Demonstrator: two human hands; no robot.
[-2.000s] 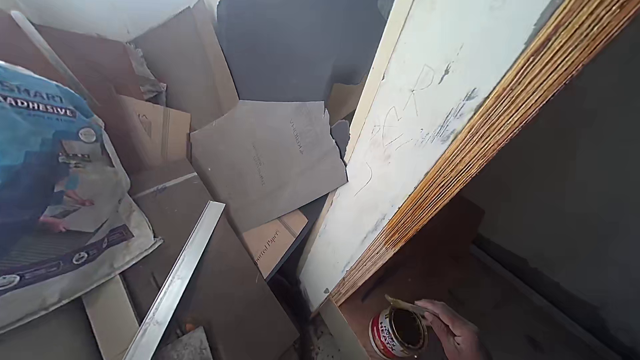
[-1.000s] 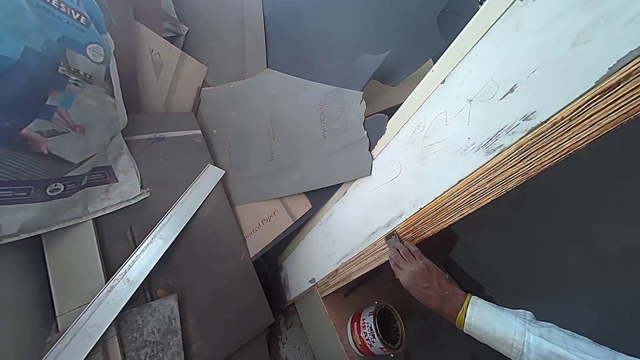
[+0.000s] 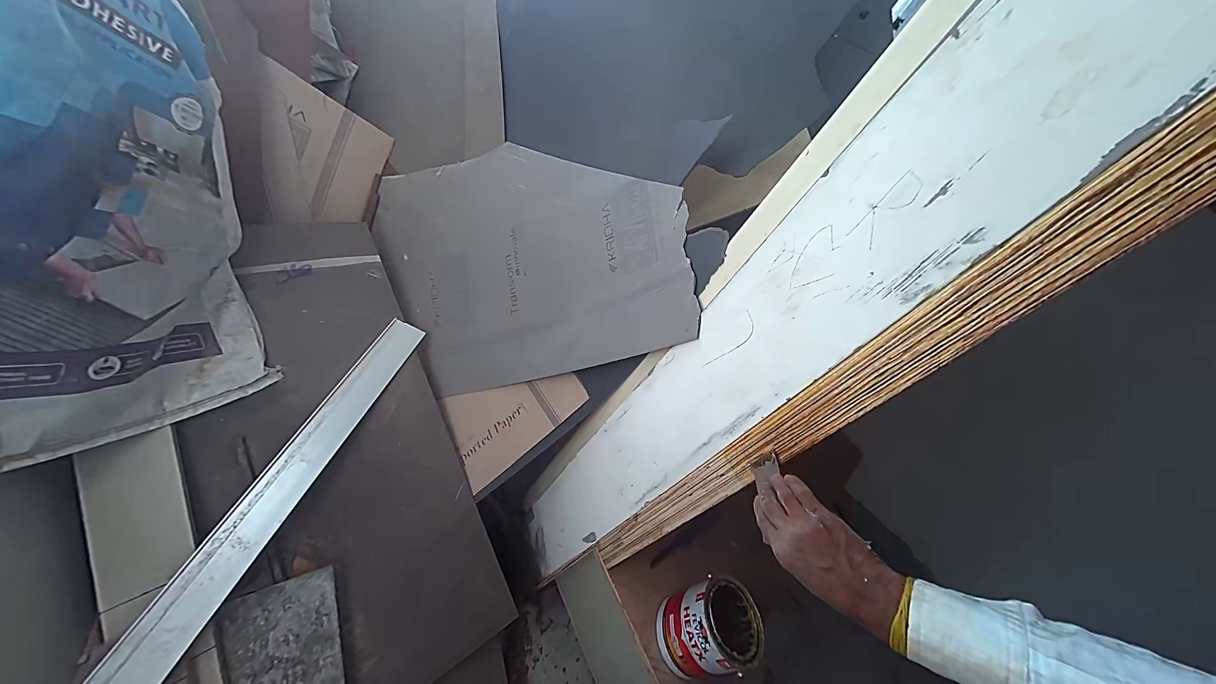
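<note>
My right hand (image 3: 826, 546), with a yellow band at the wrist and a white sleeve, grips a small flat spreader (image 3: 765, 468). The spreader's tip touches the layered edges of a stack of laminate sheets (image 3: 893, 342), which are coated with glossy yellow-brown adhesive. The stack's top sheet (image 3: 807, 247) is white, scuffed and marked with pencil. Just below and left of the hand stands an open adhesive can (image 3: 689, 627), red and white, with dark smears inside its rim. My left hand is out of view.
A printed tile adhesive bag (image 3: 114, 237) lies at the left. Beside it are dark panels (image 3: 399, 503), a long pale metal strip (image 3: 256, 503) and a rough stone piece (image 3: 282, 627). A torn grey sheet (image 3: 551, 275) and cardboard (image 3: 518, 418) lie left of the stack.
My right hand has moved from the can's rim up to the edges of the stacked sheets. Between one second ago and now it stays near the same part of the edge. The view has shifted.
</note>
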